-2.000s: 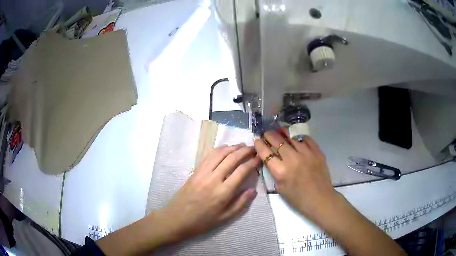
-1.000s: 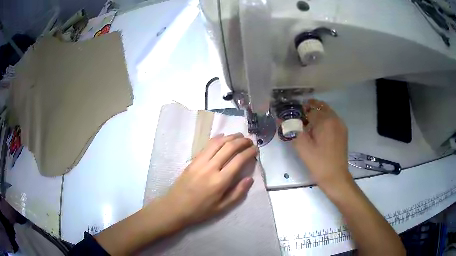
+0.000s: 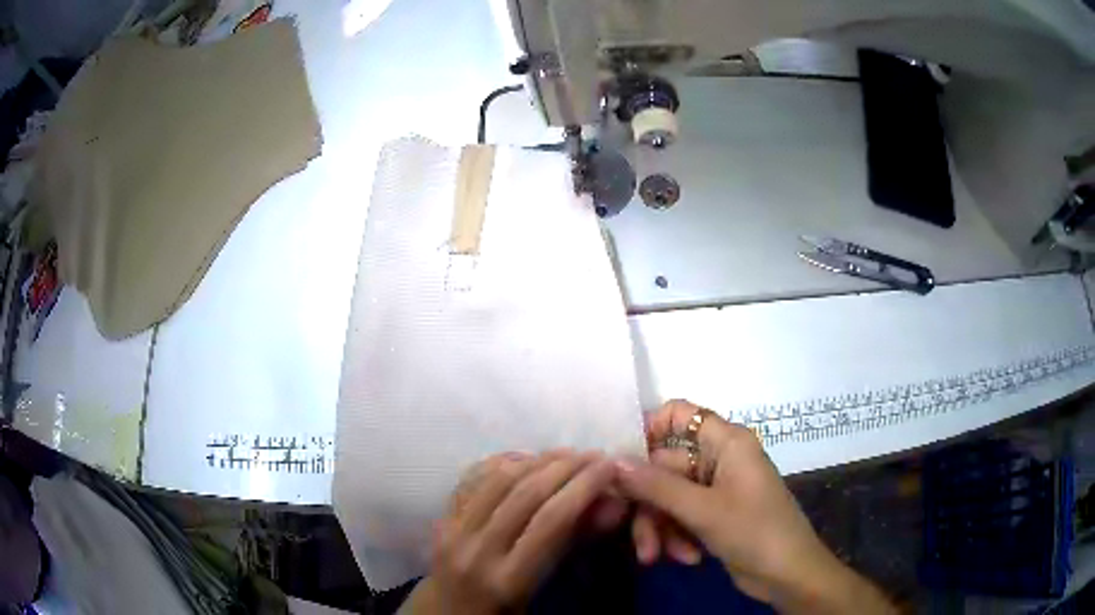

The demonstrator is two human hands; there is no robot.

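The garment piece (image 3: pixel 480 348) lies pale side up on the table, its upper right corner at the presser foot (image 3: pixel 581 162) and its lower end over the table's front edge. A tan strip (image 3: pixel 473 198) shows near its top, with a small stitched rectangle below. My left hand (image 3: pixel 522 511), slightly blurred, lies on the lower right of the cloth, fingers at its edge. My right hand (image 3: pixel 708 487), with rings, pinches the right edge of the cloth beside the left fingertips. The fingertips partly hide the edge there.
Stacked tan panels (image 3: pixel 180 168) lie at left. Thread snips (image 3: pixel 867 263) and a black phone (image 3: pixel 907 138) lie on the machine bed at right. The tension dial (image 3: pixel 653 123) sits right of the needle. A blue crate (image 3: pixel 999 517) stands below the table at lower right.
Both hands have moved down the cloth to its lower right edge. My right hand has left the tension dial area and now holds the edge. The camera view has shifted downward.
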